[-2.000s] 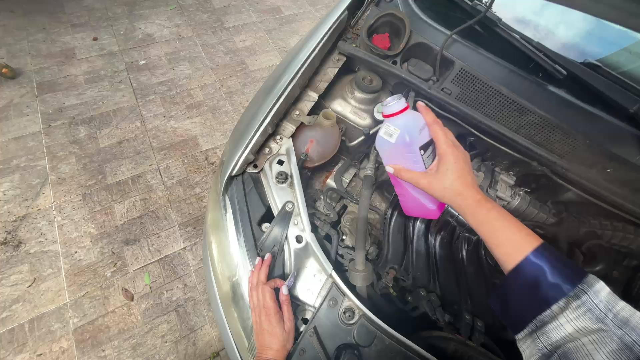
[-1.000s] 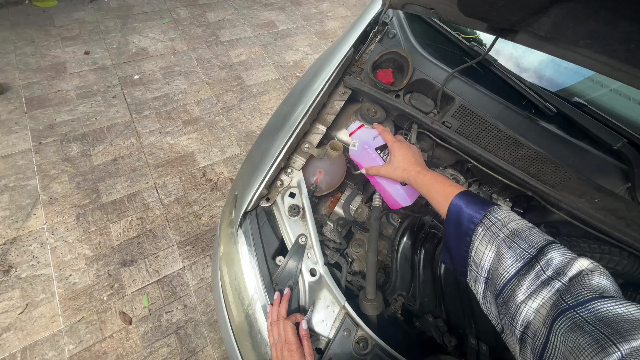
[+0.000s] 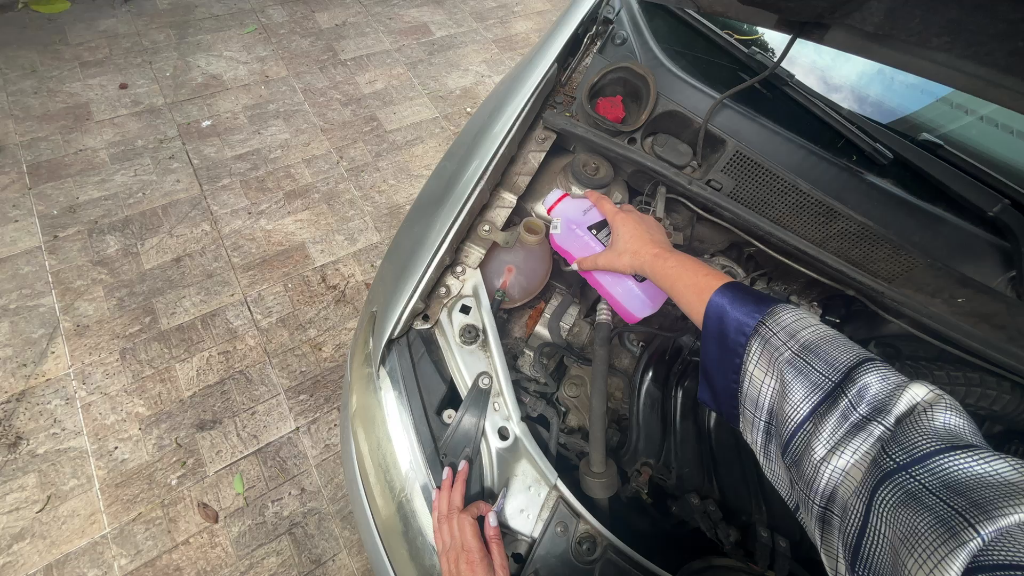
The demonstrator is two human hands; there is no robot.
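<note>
My right hand (image 3: pixel 632 240) is wrapped around a translucent plastic bottle (image 3: pixel 588 228) of pink liquid, tilted with its mouth toward the upper left. The bottle's uncapped neck is just right of the open filler neck of the round coolant expansion tank (image 3: pixel 518 276); no stream of liquid shows. A thin hose joins the tank at its front. My left hand (image 3: pixel 466 528) rests with fingers spread on the metal front panel (image 3: pixel 520 488) beside the headlight, near a black plastic bracket (image 3: pixel 468 424).
A red cap (image 3: pixel 610 108) lies in the round recess near the windshield. A dark hose (image 3: pixel 598 392) runs down beside the black intake manifold (image 3: pixel 660 392). The silver fender (image 3: pixel 448 200) borders the bay, with stone paving (image 3: pixel 200 280) outside it.
My right hand has brought the bottle from above the engine to beside the tank's neck and tilted it from more upright. My left hand has stayed on the front panel.
</note>
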